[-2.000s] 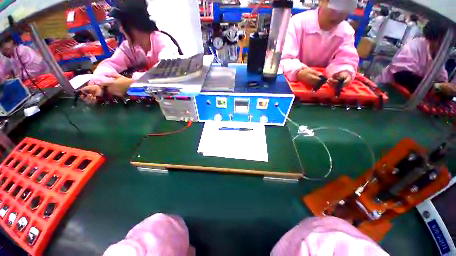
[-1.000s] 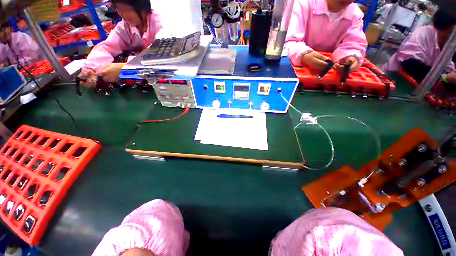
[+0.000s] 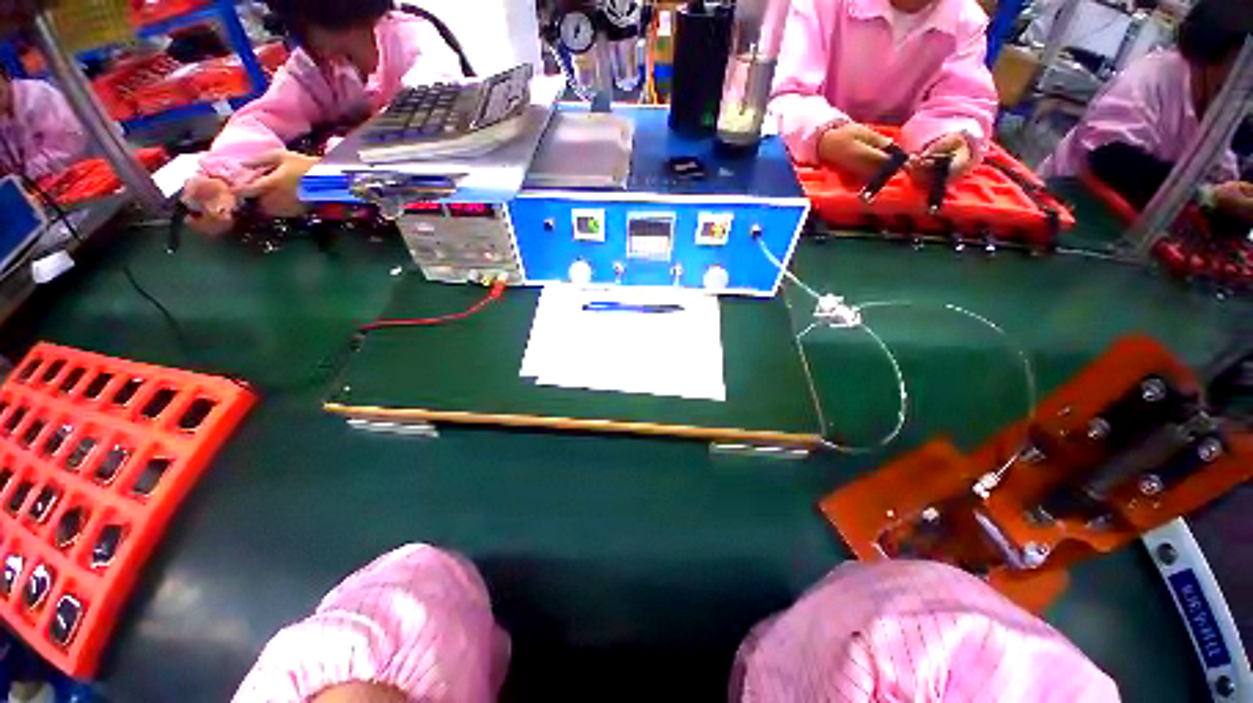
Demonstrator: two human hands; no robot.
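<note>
My two hands are not in the picture. Only my pink striped sleeves show at the bottom edge, with a bit of skin at the left sleeve's cuff. In front of me a white record sheet (image 3: 627, 360) lies on a green base board (image 3: 440, 360) with a wooden front edge, and a blue pen (image 3: 632, 308) lies across its top. At the left is an orange-red compartment tray (image 3: 162, 501) with watch units (image 3: 109, 545) in its pockets. At the right is an orange-brown clamp fixture (image 3: 893, 501) with metal clamps and dark posts.
Behind the board stand a blue control box (image 3: 749, 261) and a small grey power supply (image 3: 460, 247), with a calculator (image 3: 447, 107) on papers above. Clear tubing (image 3: 904, 392) loops toward the fixture. A white-blue frame (image 3: 1193, 604) is far right. People in pink smocks work opposite.
The view has tilted slightly, so the bench things sit higher and a little further left. Both sleeves remain at the bottom edge. The tray, sheet, pen and fixture keep their places on the bench.
</note>
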